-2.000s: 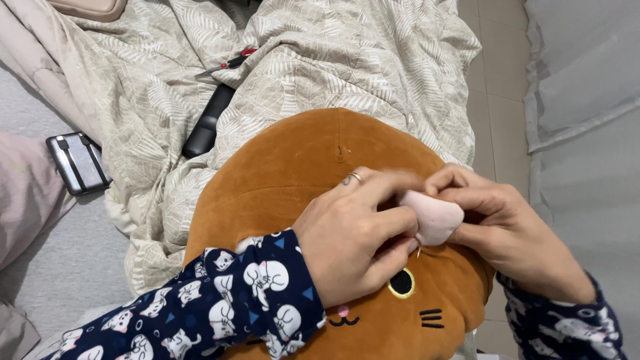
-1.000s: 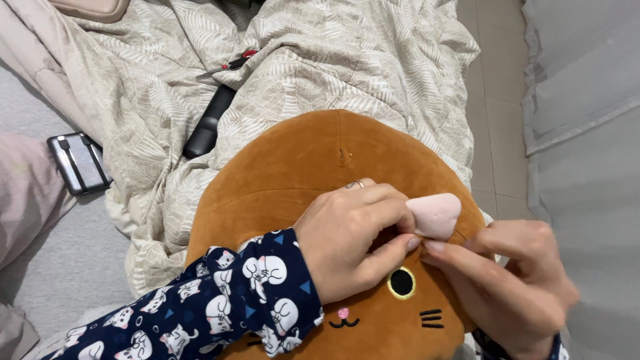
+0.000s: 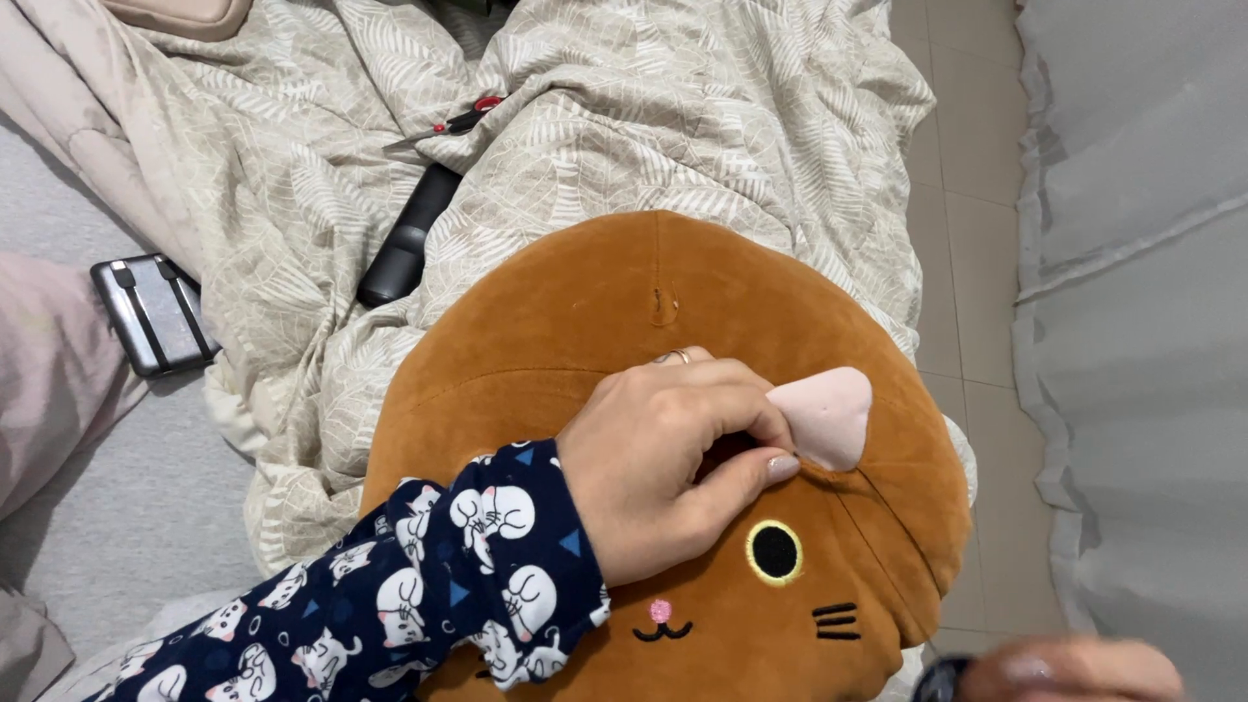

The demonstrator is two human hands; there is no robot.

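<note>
A brown plush cat toy (image 3: 546, 331) with an embroidered eye, pink nose and whiskers lies face up before me. Its pale pink ear (image 3: 829, 417) stands at the upper right of the face. My left hand (image 3: 682, 448), with a ring on one finger, pinches the base of that ear between thumb and forefinger. Low at the right edge of the toy is my right hand (image 3: 1082, 668), blurred and partly cut off by the frame; whether it holds something small such as a needle cannot be seen. A short stitched slit shows near the toy's top.
Scissors (image 3: 453, 127) with red and black handles lie on the rumpled leaf-patterned bedding (image 3: 624, 127). A black cylindrical object (image 3: 409, 239) rests below them. A power bank (image 3: 156, 314) lies at the left. A grey curtain (image 3: 1150, 341) hangs at the right above the tiled floor.
My right hand has moved away from the ear, down and to the right. My left hand stays at the ear's base.
</note>
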